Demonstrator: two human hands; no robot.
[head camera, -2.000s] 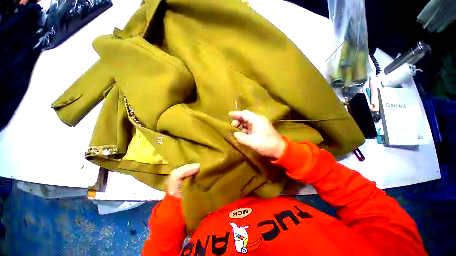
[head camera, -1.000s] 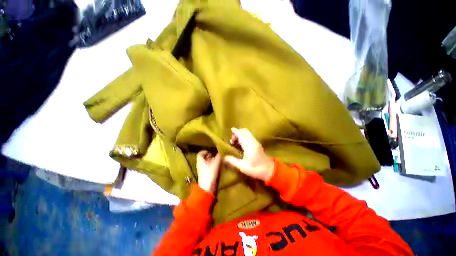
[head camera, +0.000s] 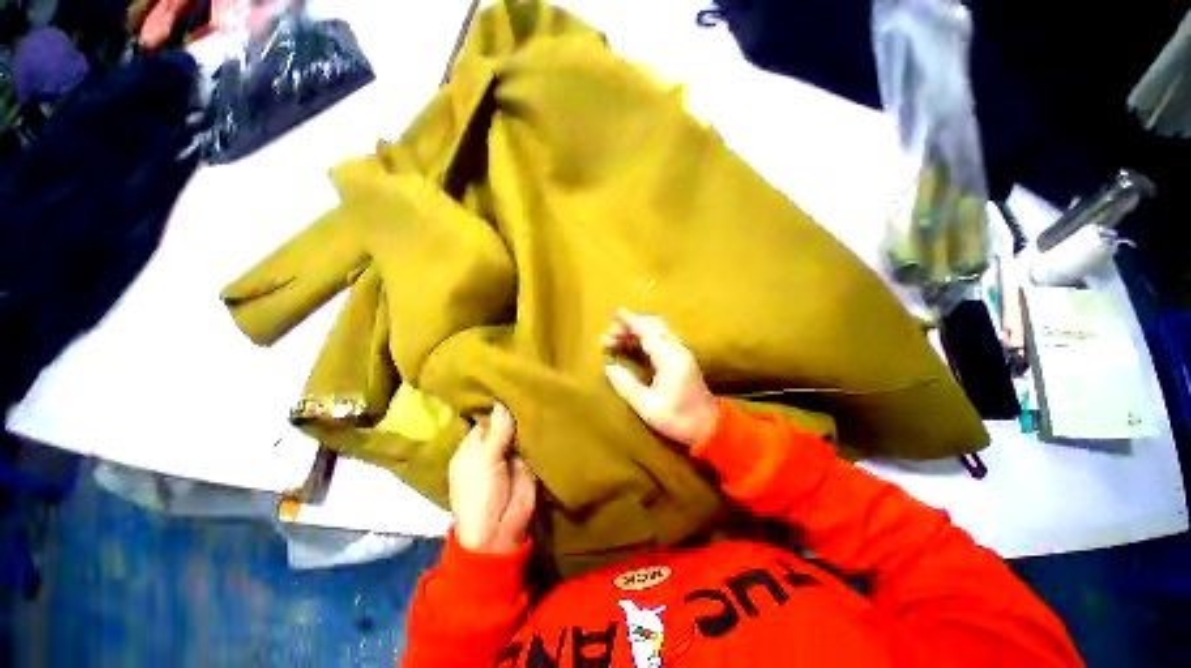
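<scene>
A mustard-olive coat (head camera: 731, 261) lies spread over the table and reaches my body, its near part bunched in folds. My left hand (head camera: 491, 485) pinches a fold of the coat between thumb and fingers, left of centre. My right hand (head camera: 662, 381) is raised over the middle of the coat, thumb and fingertips close together. A tiny pale glint shows just above its fingertips; I cannot tell clearly whether it is a needle. Yellow lining (head camera: 415, 424) and a glittery trim (head camera: 329, 410) show at the coat's left. No thread can be made out.
On the white table (head camera: 196, 313), at the right, lie a clear bag with olive pieces (head camera: 943, 222), a black flat rectangle (head camera: 977, 359), a pale booklet (head camera: 1087, 365), a white rounded object (head camera: 1074, 256) and a silver cylinder (head camera: 1100, 209). Dark plastic-wrapped garments (head camera: 281, 85) lie upper left.
My left hand first moved in to the coat's middle beside my right hand, then back left to a fold. My right hand has lifted slightly from the cloth. The camera view has shifted.
</scene>
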